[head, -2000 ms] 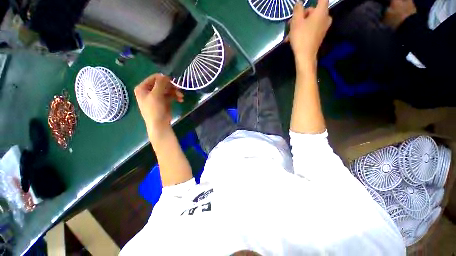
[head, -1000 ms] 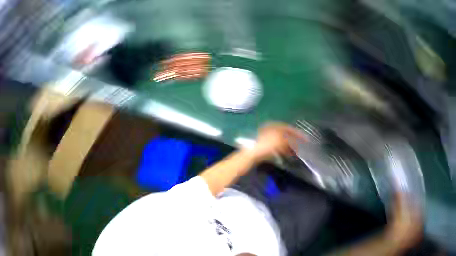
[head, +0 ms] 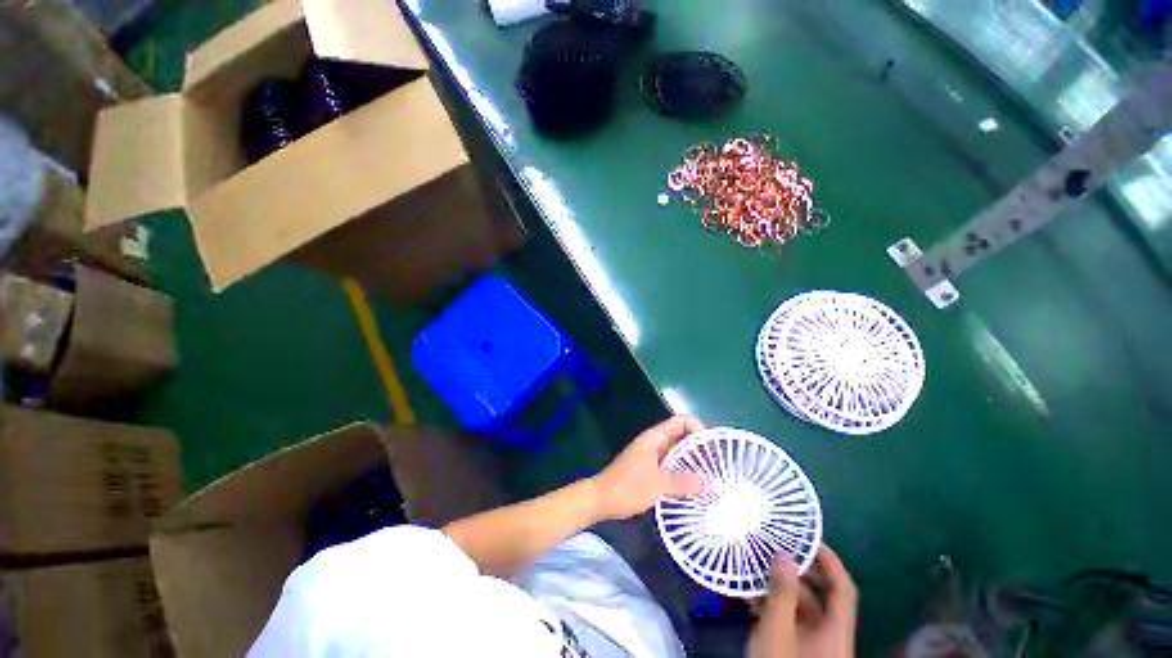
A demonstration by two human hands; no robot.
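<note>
A white round fan grille (head: 738, 512) with radial spokes is held over the bench's front edge. My left hand (head: 649, 471) grips its upper left rim, with the thumb over the spokes. My right hand (head: 807, 607) holds its lower right rim. A stack of white grilles (head: 842, 361) lies flat on the green bench, beyond the held one. A loose heap of copper-coloured rings (head: 749, 190) lies farther along the bench.
Black round parts (head: 566, 80) and a thin black mesh-like disc (head: 693, 85) lie beyond the rings. A metal bracket (head: 1028, 195) stands on the bench. An open carton (head: 328, 174) with dark parts, a blue stool (head: 488, 352) and another open carton (head: 270, 495) are left of the bench.
The view has turned toward the cartons and the copper rings. My hands were apart; both are now together on one grille.
</note>
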